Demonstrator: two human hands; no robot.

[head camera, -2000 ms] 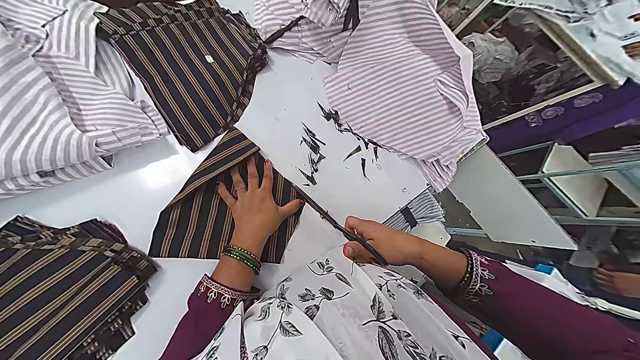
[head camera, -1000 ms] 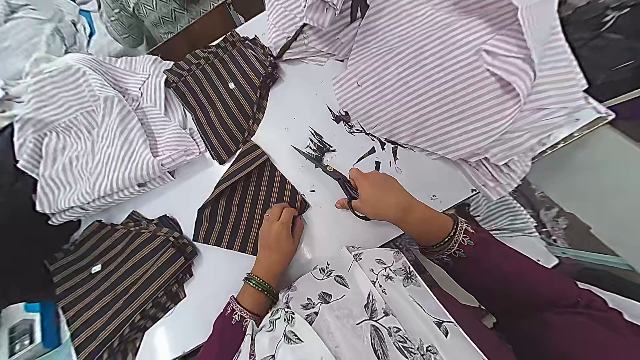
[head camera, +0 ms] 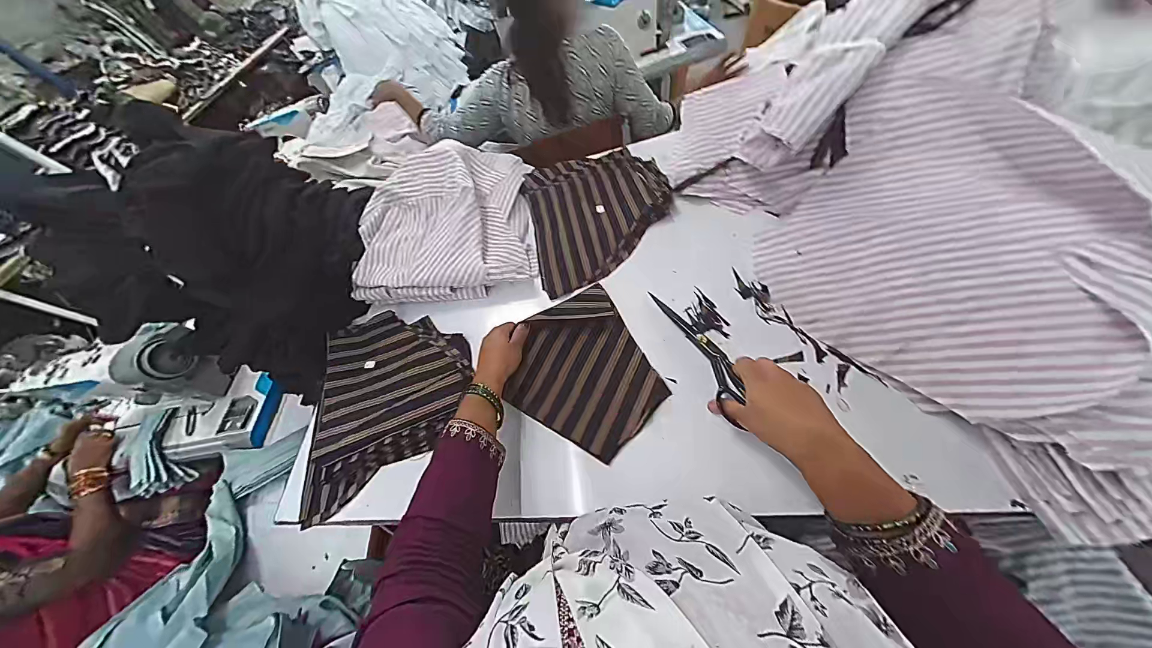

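Note:
My left hand (head camera: 500, 356) grips the left edge of a dark brown striped fabric piece (head camera: 585, 378), which has a folded-over upper part. In my right hand (head camera: 774, 405) is a pair of black fabric scissors (head camera: 700, 342), the blades pointing up and left over the white table (head camera: 576, 490), apart from the fabric. Whether the blades are fully closed is unclear. One stack of matching striped pieces (head camera: 382, 396) lies left of my left hand, another (head camera: 594, 216) beyond the held piece. Small dark fabric scraps (head camera: 706, 313) lie near the scissor tips.
Pale striped cloth (head camera: 954, 261) covers the table's right side; folded striped cloth (head camera: 445, 220) and black fabric (head camera: 234, 243) lie at the back left. A co-worker (head camera: 558, 81) sits beyond the table. At the left, another person's hands (head camera: 90, 441) are near a sewing machine (head camera: 193, 409).
The scissors were at the fabric's edge two seconds ago and are now away from it. My left hand has moved from on top of the piece to its left edge. The view has shifted widely.

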